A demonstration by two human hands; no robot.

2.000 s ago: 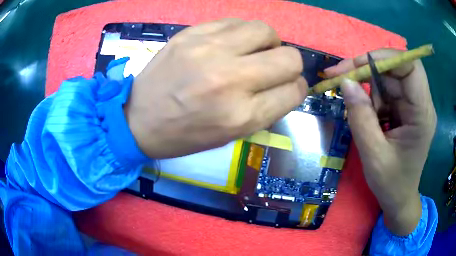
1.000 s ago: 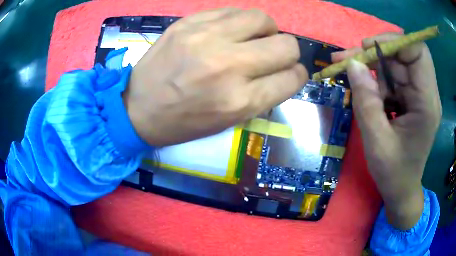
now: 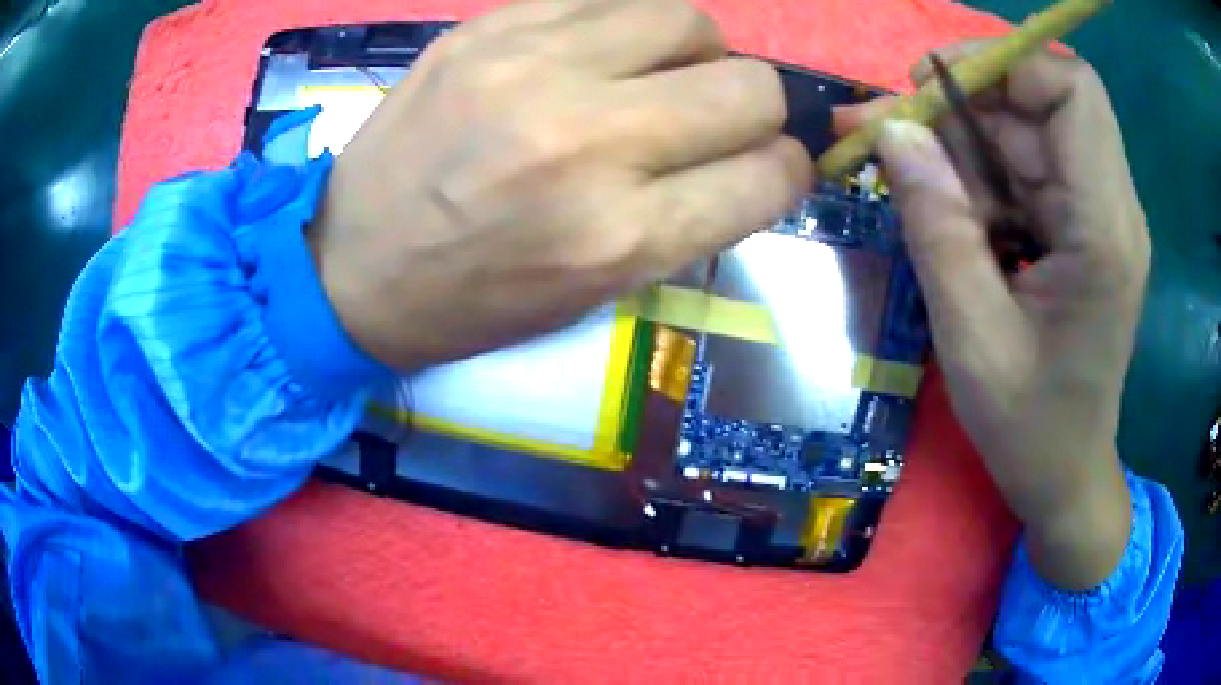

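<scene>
The open tablet (image 3: 522,498) lies back side up, its blue mainboard (image 3: 803,452) at the right end with a glaring silver shield plate (image 3: 790,335). My right hand (image 3: 1024,254) holds the tan-yellow pry stick (image 3: 984,70) between thumb and fingers, its lower end at the board's top edge. Dark tweezers (image 3: 975,131) are also held in the same hand, crossing the stick. My left hand (image 3: 562,174) reaches over the battery (image 3: 516,388) with its fingers closed together beside the stick's tip. Its fingertips are hidden, so whether it grips something cannot be told.
The red foam pad (image 3: 589,622) lies under the tablet on a dark green bench (image 3: 60,147). Pale yellow tape (image 3: 716,312) crosses the shield plate's left edge. Small dark and gold items sit at the far right edge.
The tablet and pad have shifted slightly up in view. Both hands and the pry stick have moved up with them, and the right hand slightly left. Both hands keep nearly the same pose.
</scene>
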